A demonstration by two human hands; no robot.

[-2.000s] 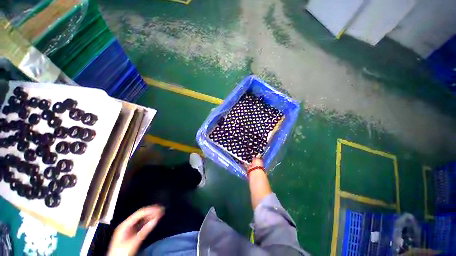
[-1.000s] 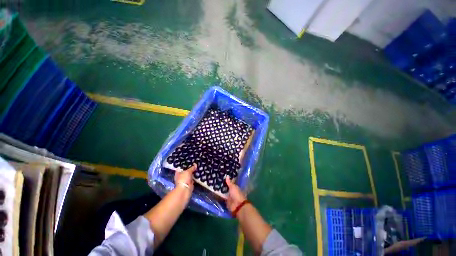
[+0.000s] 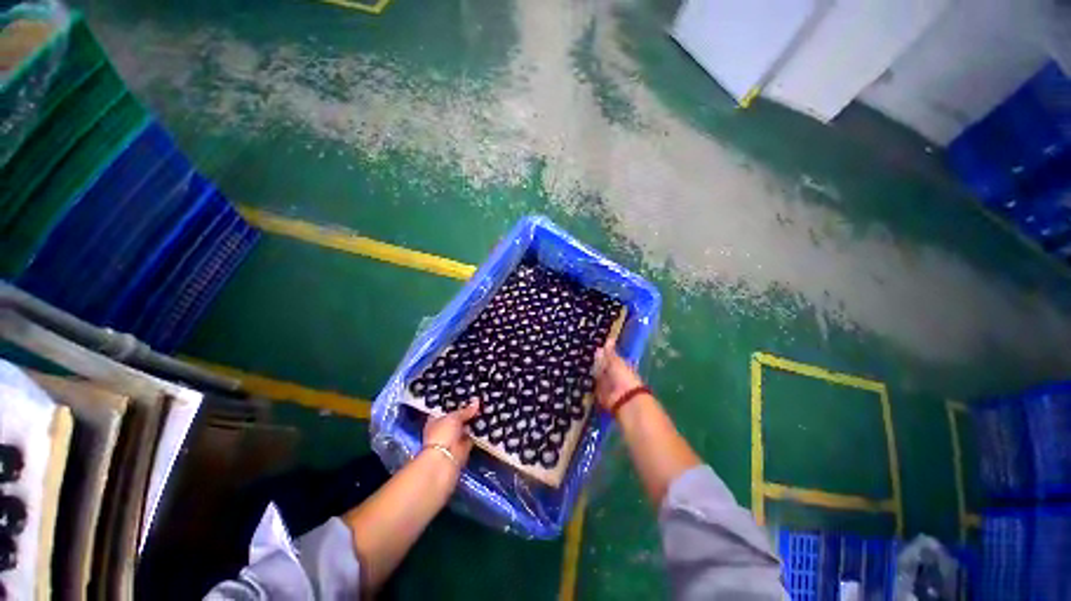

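Note:
A board of black rings point(image 3: 517, 352) lies tilted in the blue bag-lined crate point(image 3: 644, 308) on the floor, its near end raised. The rings stand in dense rows on it. My left hand point(image 3: 446, 434) holds the board's near left edge, thumb on top. My right hand point(image 3: 613, 376) holds its right edge farther up. The fingers under the board are hidden. What lies beneath the board in the crate cannot be seen.
At the left edge stands a stack of cardboard sheets point(image 3: 88, 470) with a few black rings on top. Behind it are stacked green and blue crates point(image 3: 129, 223). More blue crates point(image 3: 1019, 470) stand at right. White panels point(image 3: 763, 47) are at the top. Yellow lines mark the green floor.
Both hands are now on the board; two seconds ago only the right was. Since the last frame, my right hand has moved up the board's right side and the near end sits higher.

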